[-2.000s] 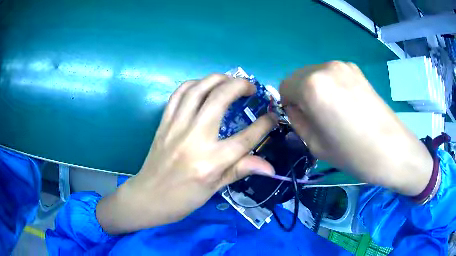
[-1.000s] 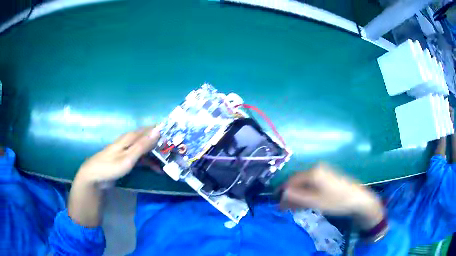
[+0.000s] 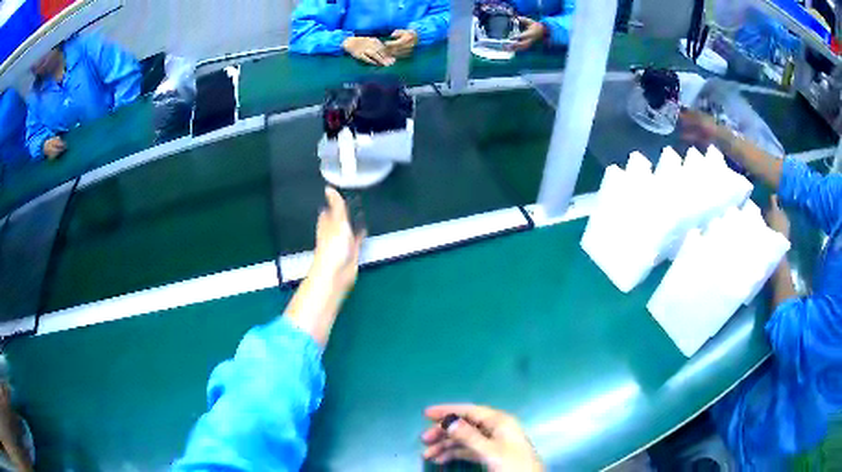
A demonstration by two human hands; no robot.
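A device unit (image 3: 366, 147) with a round white base, white panel and black and red parts on top stands upright on the dark conveyor. My left hand (image 3: 337, 235) is stretched out just below its base, seen from the side and blurred. Its fingers are partly hidden, and I cannot tell whether they touch the unit. My right hand (image 3: 480, 438) is at the bottom edge, partly cut off, with its fingers loosely curled around a small black part (image 3: 450, 421).
White housing panels (image 3: 674, 230) stand in rows on the green bench (image 3: 434, 341) at right. A white post (image 3: 577, 111) rises by the conveyor rail (image 3: 443, 238). Blue-sleeved people sit across and at right. Another unit (image 3: 657, 97) stands at the back right near a reaching hand (image 3: 702, 127).
The view has swung up and forward to the conveyor. The open unit is no longer in front of me on the bench. My left arm now reaches forward, and my right hand is low.
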